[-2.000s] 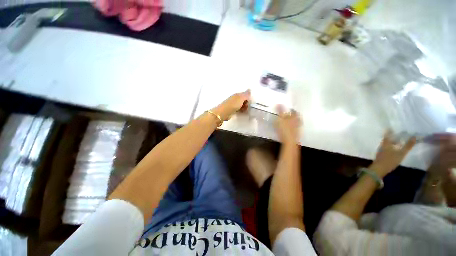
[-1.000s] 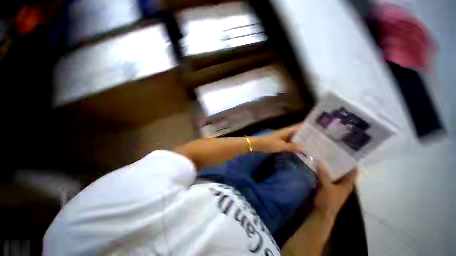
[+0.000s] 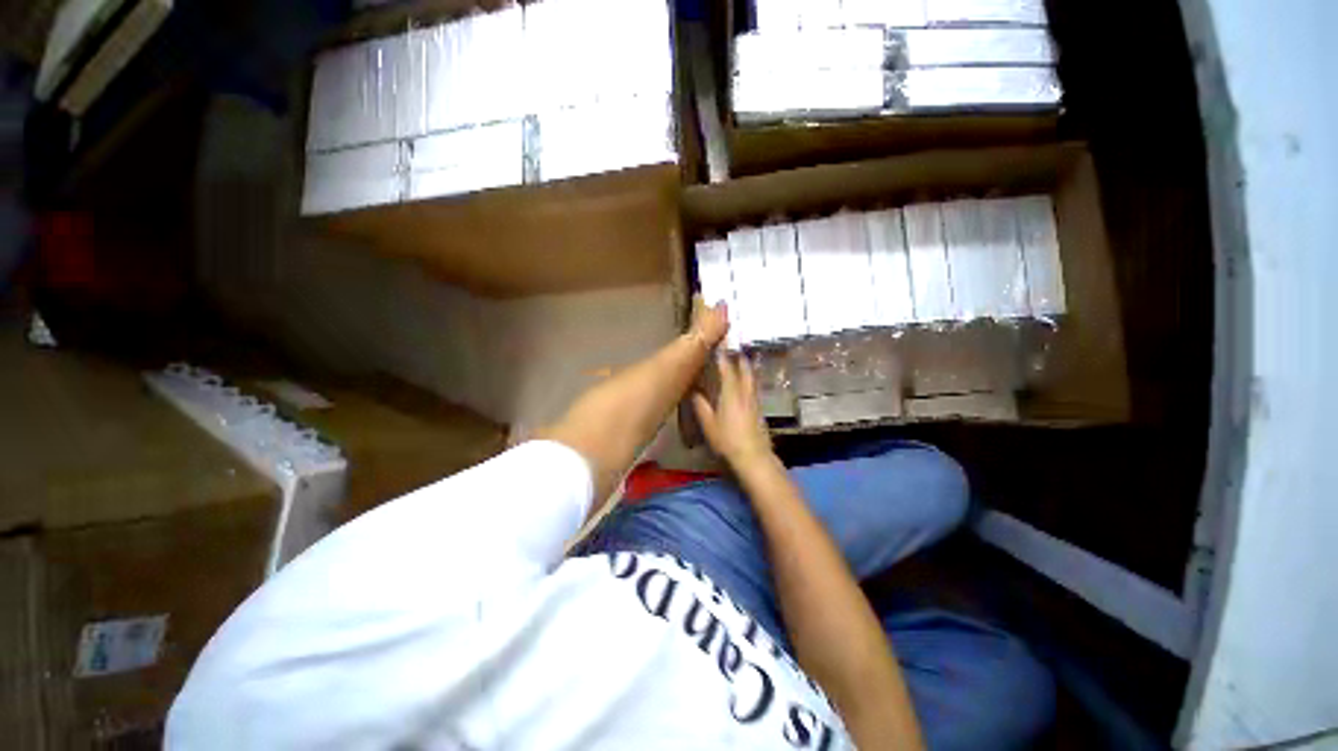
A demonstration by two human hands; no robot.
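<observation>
An open brown carton (image 3: 1108,316) holds a tight row of white retail boxes (image 3: 888,272) on edge, in clear film. More boxes (image 3: 961,407) lie lower along its near side, under loose clear film (image 3: 939,352). My left hand (image 3: 706,329) is at the near end of the leftmost box (image 3: 715,276), by the carton's left wall. My right hand (image 3: 731,411) is just below it at the same corner, fingers pointing up. Both hands are bare. The fingertips are partly hidden, and I cannot tell how firmly either hand grips a box.
Neighbouring cartons filled with wrapped white boxes stand at upper left (image 3: 514,242) and upper right (image 3: 880,143). A closed carton (image 3: 132,492) with a white ridged strip (image 3: 242,423) on it is at lower left. The white bench edge (image 3: 1247,440) runs down the right side.
My view has turned from the bench to the cartons. Both hands have moved from the bench edge to the carton's left end. The box they held with its picture showing is no longer seen that way.
</observation>
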